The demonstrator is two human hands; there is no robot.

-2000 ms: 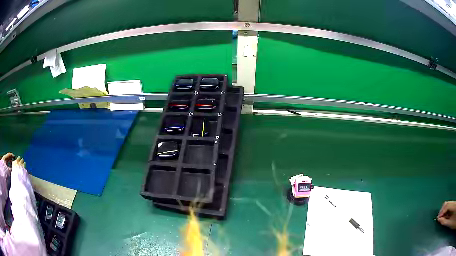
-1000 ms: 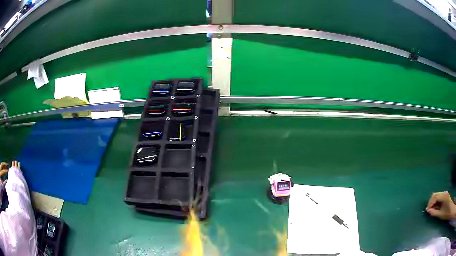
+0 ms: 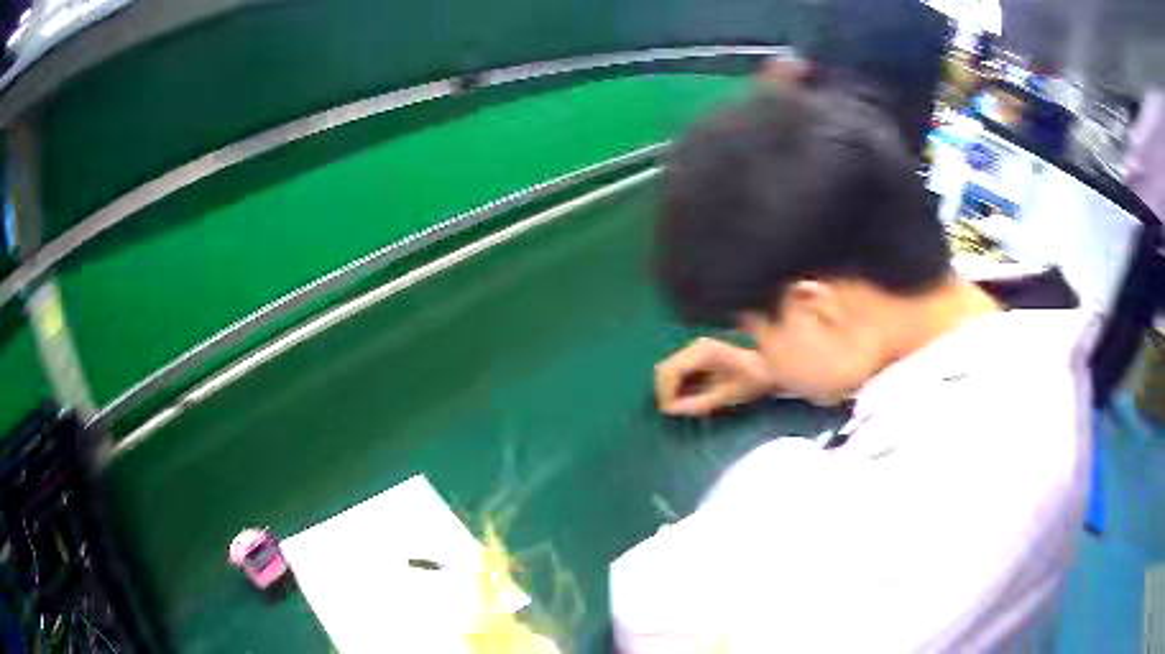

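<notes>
Neither of my hands shows in the head view. Nearest in front of me is a white paper sheet (image 3: 371, 575) on the green bench, with a short dark marker or pen cap (image 3: 426, 563) lying on it. A pink device (image 3: 259, 557) with a dark screen stands on a dark base at the sheet's left edge. The stacked black trays (image 3: 64, 549) are blurred and cut off at the left edge; their contents cannot be made out. A yellow blur covers the sheet's lower right part.
A person in a pale smock (image 3: 894, 511) leans over the bench at right, with a bent hand (image 3: 707, 376) on the green surface. A metal rail (image 3: 383, 262) runs along the green back panel. Another dark-haired person is behind, at top right.
The view has swung to the right. The trays have shifted to the left edge, the blue mat and left neighbour have left the picture, and the right neighbour's head and body have come into view.
</notes>
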